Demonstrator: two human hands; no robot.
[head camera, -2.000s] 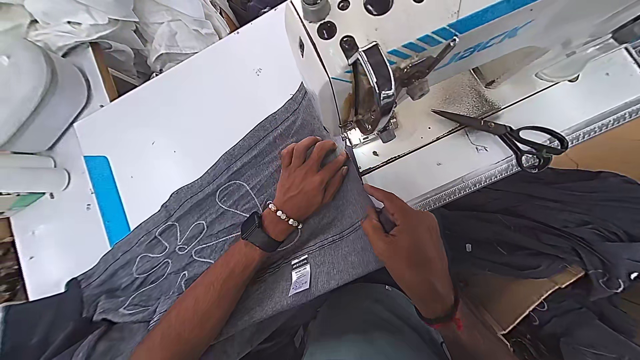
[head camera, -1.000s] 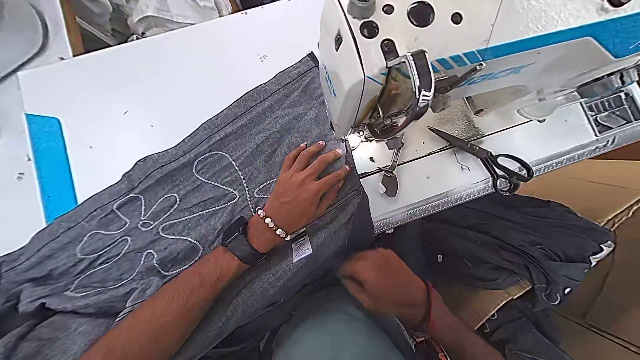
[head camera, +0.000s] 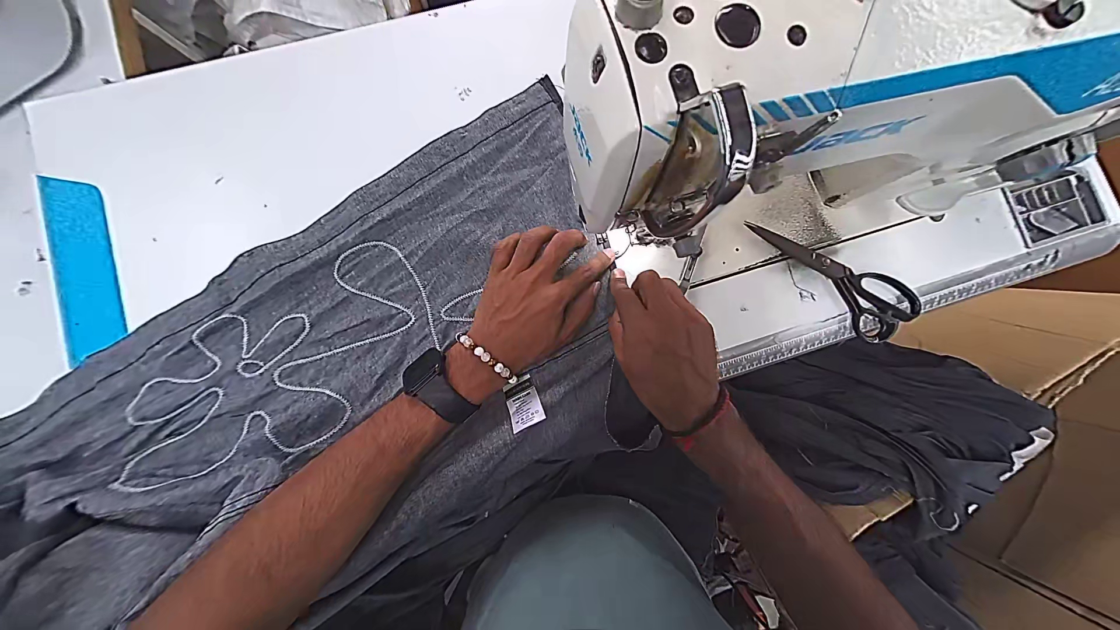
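A dark grey garment (head camera: 472, 201) with pale stitched flower outlines lies across the white machine table, its right edge beside the needle area of a Jack sewing machine (head camera: 700, 105). My left hand (head camera: 534, 302) rests on the cloth, thumb and index finger at that edge just before the presser foot. Close against it, my right hand (head camera: 665, 346) pinches the edge of the cloth between thumb and fingers. A care label (head camera: 524, 404) shows on the cloth below my left wrist. Black-handled fabric scissors (head camera: 844, 280) lie on the machine bed to the right.
Dark cloth (head camera: 875, 420) is heaped over cardboard (head camera: 1032, 490) at the right, below the bed's front edge, which carries a measuring tape strip (head camera: 787, 350). White cloth pieces (head camera: 289, 22) lie beyond the table's far edge. My knee is under the garment's near edge.
My right hand has risen from below the table edge to the cloth's edge near the needle. A metal lever or guide by the presser foot has changed position. The view has shifted.
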